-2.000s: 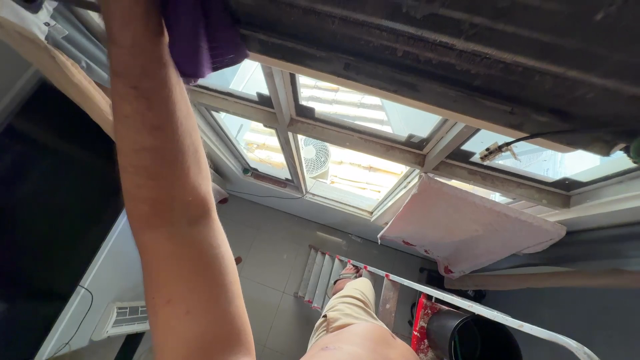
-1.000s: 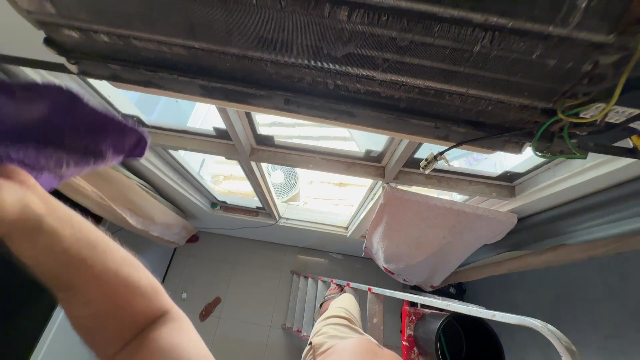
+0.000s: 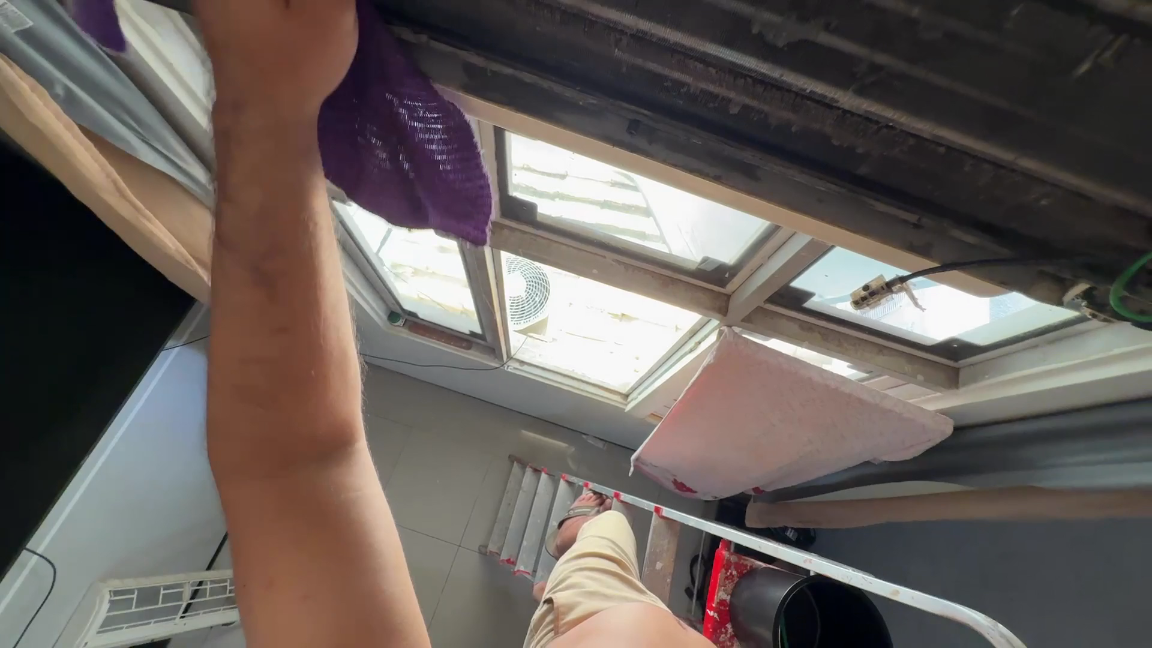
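Note:
My left hand point(image 3: 279, 49), at the top left, grips a purple knitted cloth point(image 3: 405, 144) that hangs down to the right of the wrist. The hand is against the lower edge of a long, dark, grimy unit point(image 3: 765, 117), apparently the uncovered body of a wall air conditioner. The frame's top edge cuts off the fingertips. A small connector point(image 3: 871, 292) dangles on a black cable from the unit's right end, near a green wire point(image 3: 1132, 288). My right hand is out of view.
Below stands a metal stepladder point(image 3: 792, 551), with my sandalled foot point(image 3: 580, 517) on it. A black bucket point(image 3: 765, 603) is beside its rail. Windows point(image 3: 621, 324) lie beyond, with a pinkish cloth point(image 3: 792, 414) hanging by them. A white grille panel point(image 3: 162, 598) is at lower left.
One second ago my left hand and the purple cloth were at the far left, lower down; now they are up at the dark unit's edge. The view has tilted and shifted.

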